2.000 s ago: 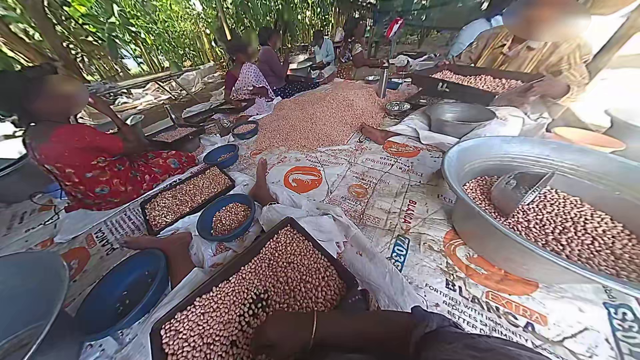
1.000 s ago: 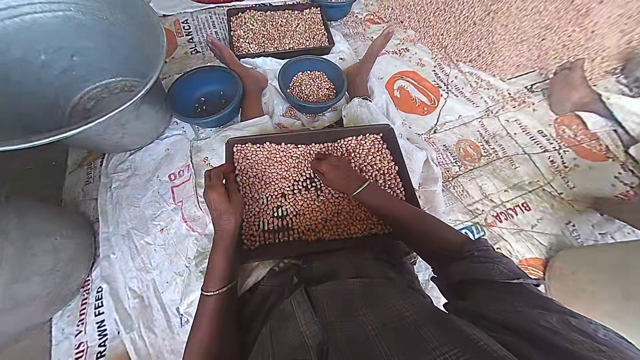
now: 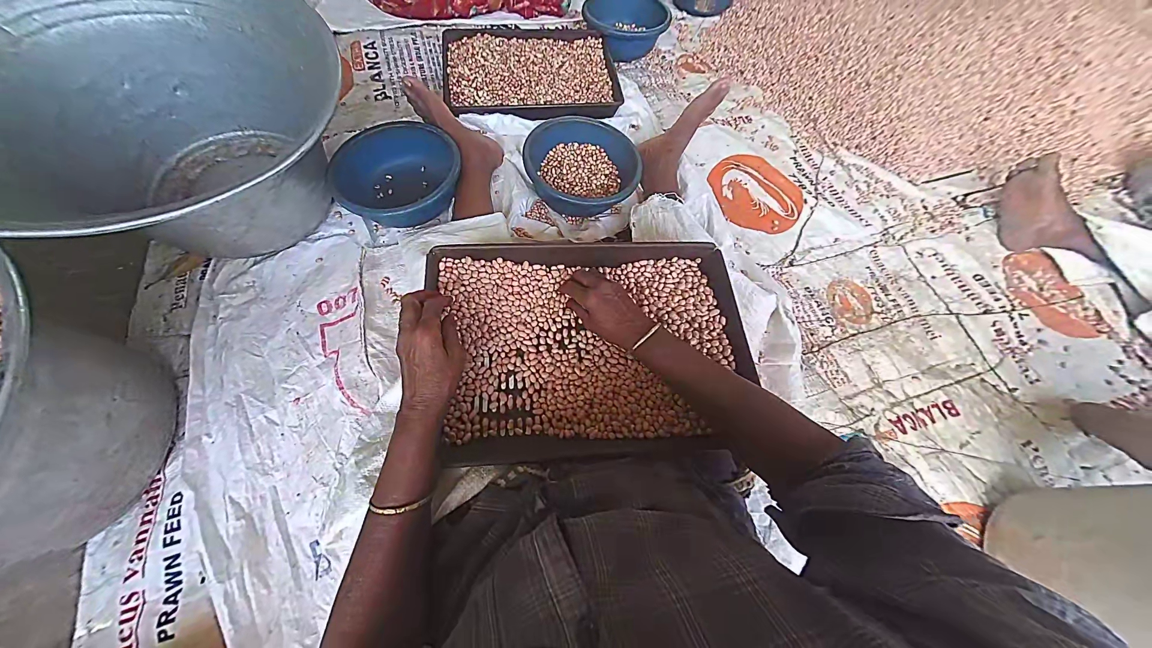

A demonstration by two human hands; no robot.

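A dark rectangular tray (image 3: 740, 342) lies across my lap, spread with pinkish peanut kernels (image 3: 594, 387). My left hand (image 3: 430, 351) rests at the tray's left rim, its fingertips bent over the edge near the kernels. My right hand (image 3: 605, 308) is over the upper middle of the tray, fingertips down among the kernels; whether it pinches one is hidden. Dark tray bottom shows through gaps left of centre. Beyond the tray, between my feet, a blue plastic bowl (image 3: 583, 200) holds more kernels. Another blue bowl (image 3: 396, 175), left of it, has a few dark bits inside.
Large metal basins (image 3: 243, 202) stand at the left. A second tray of kernels (image 3: 531, 110) and a small blue bowl (image 3: 627, 43) lie farther ahead. A broad heap of kernels (image 3: 918, 81) covers the upper right. Another person's foot (image 3: 1035, 211) rests on the printed sacks (image 3: 945, 333) at right.
The view has swung down and left from the group of people to my lap. My left hand, unseen two seconds ago, is at the tray's left rim in the last two frames.
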